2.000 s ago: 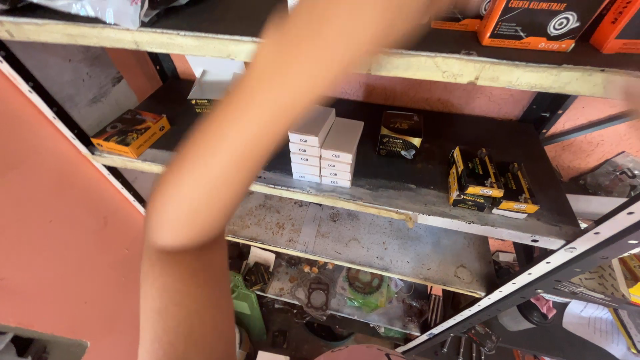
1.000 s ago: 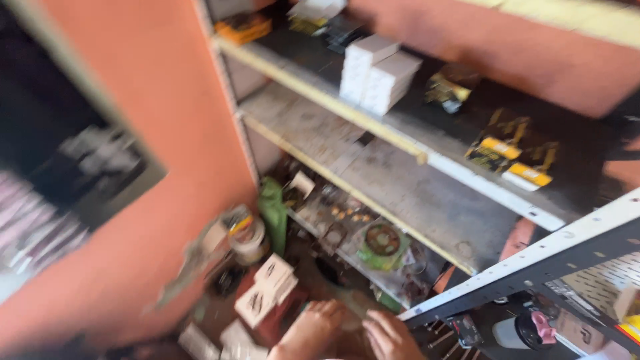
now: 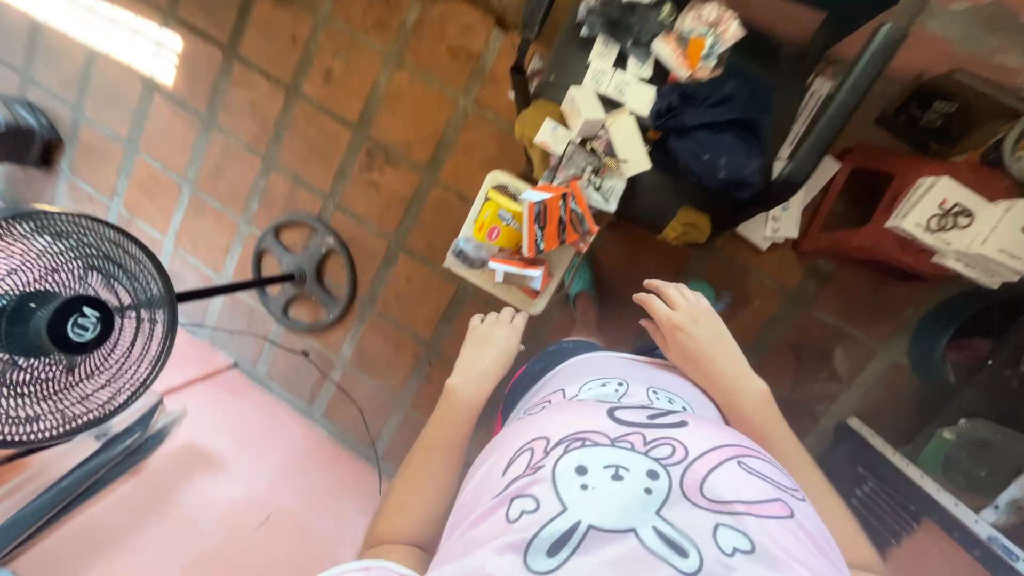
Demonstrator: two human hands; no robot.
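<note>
My left hand (image 3: 490, 340) hangs palm down at the near edge of a cream plastic tray (image 3: 524, 298) and holds nothing; whether it touches the rim I cannot tell. In the tray lie a yellow package (image 3: 498, 218), orange-and-black packets (image 3: 554, 218) and a small orange-and-white box (image 3: 518, 272). My right hand (image 3: 680, 314), fingers apart and empty, is in front of my shirt, right of the tray. Beyond the tray, a dark chair seat (image 3: 632, 188) bears several small white boxes (image 3: 584, 110), clear plastic bags (image 3: 588, 176) and dark blue cloth (image 3: 716, 132).
A black pedestal fan (image 3: 84, 324) stands at left, its round base (image 3: 304, 272) on the tiled floor (image 3: 408, 120), with a cable nearby. At right a red plastic stool (image 3: 856, 216) bears white boxes (image 3: 948, 220). A metal shelf edge (image 3: 932, 492) is at lower right.
The view has swung away from the shelves to the floor, chair and fan. An arm was raised across the shelves at first; both hands are now low before my body.
</note>
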